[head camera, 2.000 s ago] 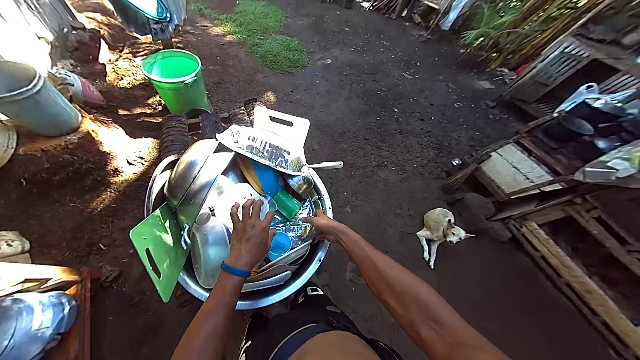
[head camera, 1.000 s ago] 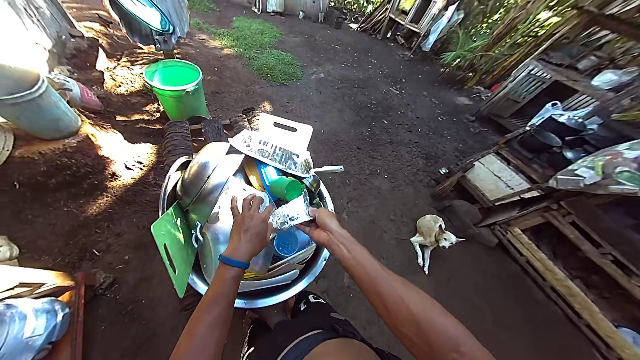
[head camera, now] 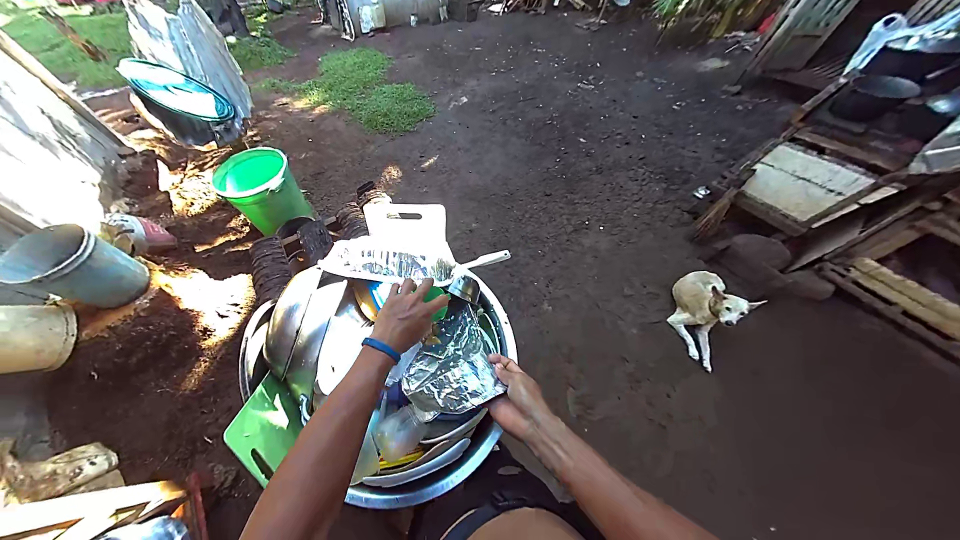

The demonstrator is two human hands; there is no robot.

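Observation:
A large round metal basin (head camera: pixel 427 495) is heaped with bowls, plates and other kitchenware. My right hand (head camera: pixel 517 397) grips the lower right edge of a crumpled silver foil sheet (head camera: pixel 454 364) lying over the heap. My left hand (head camera: pixel 409 313), with a blue wristband, is spread over the pile beside a green cup (head camera: pixel 440 304), below a second foil-like silver piece (head camera: pixel 386 262); whether it touches them is unclear. Metal bowls (head camera: pixel 289 322) lean at the left. A green cutting board (head camera: pixel 266 427) tilts over the left rim, and a white cutting board (head camera: pixel 409 223) stands at the back.
A green bucket (head camera: pixel 262 191) stands behind the basin at left. Grey bucket (head camera: pixel 75 266) and other containers lie farther left. A light-coloured dog (head camera: pixel 697 300) rests on the dirt at right, near wooden structures holding dark pots (head camera: pixel 874 97).
The silver foil was a small bundle in my right hand a second ago; it now spreads wider over the pile. My left hand has moved up toward the back of the basin.

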